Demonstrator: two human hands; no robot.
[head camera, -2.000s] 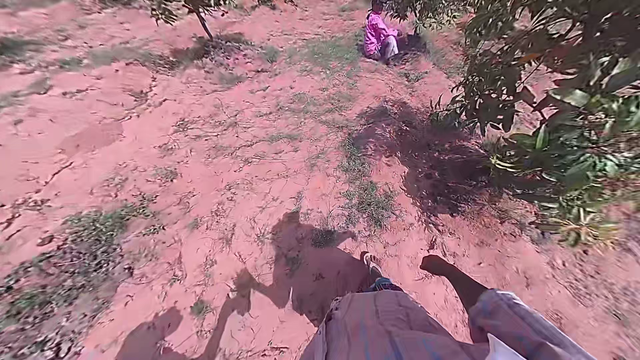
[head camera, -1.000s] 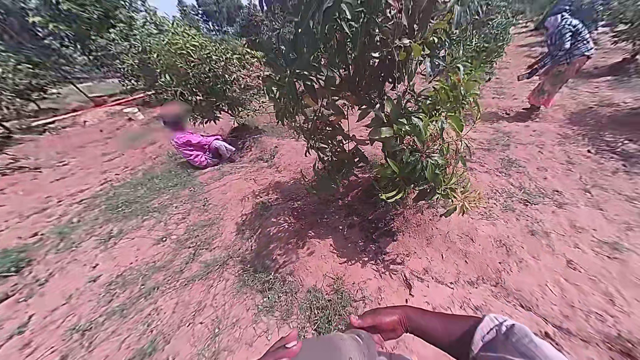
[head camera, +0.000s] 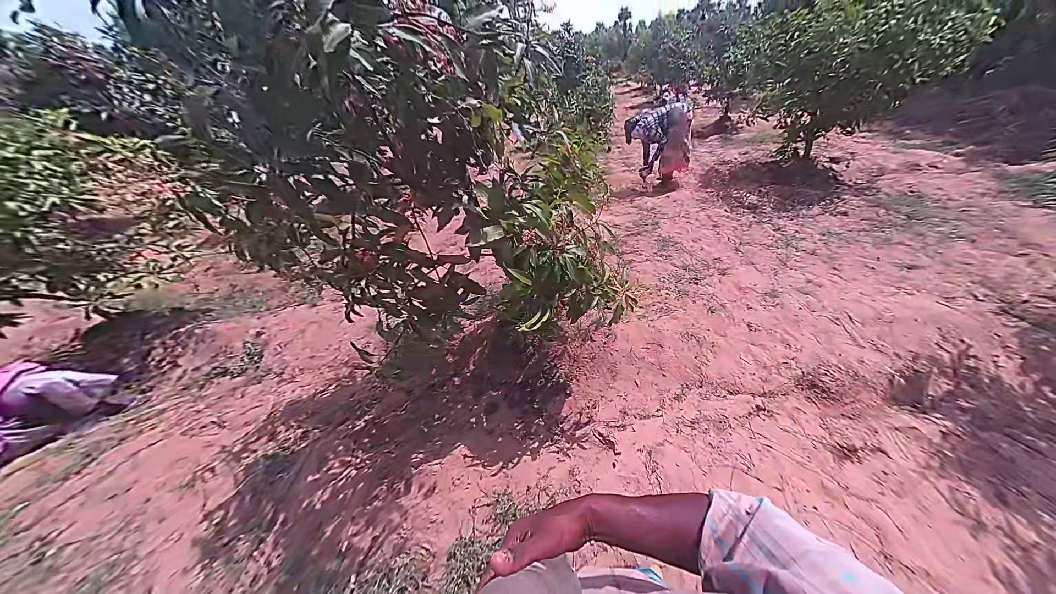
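Note:
My right hand (head camera: 540, 540) is low in the head view, its arm coming in from the right out of a pale checked sleeve (head camera: 775, 549). The fingers rest against a piece of greyish cloth (head camera: 536, 577) at the bottom edge; whether they grip it cannot be told. My left hand is out of sight. Beyond the hand, a leafy tree (head camera: 396, 181) with low branches stands over its own shadow on reddish soil.
A person in a checked top (head camera: 660, 136) bends toward the ground farther up the row. At the left edge a person in pink and pale clothing (head camera: 49, 400) is partly in view. Another tree (head camera: 825, 74) stands right of the row, and dry grass (head camera: 470, 561) grows nearby.
The view has swung up and to the right. One second ago both hands showed at the bottom; now only the right does. The person in the checked top is bent lower.

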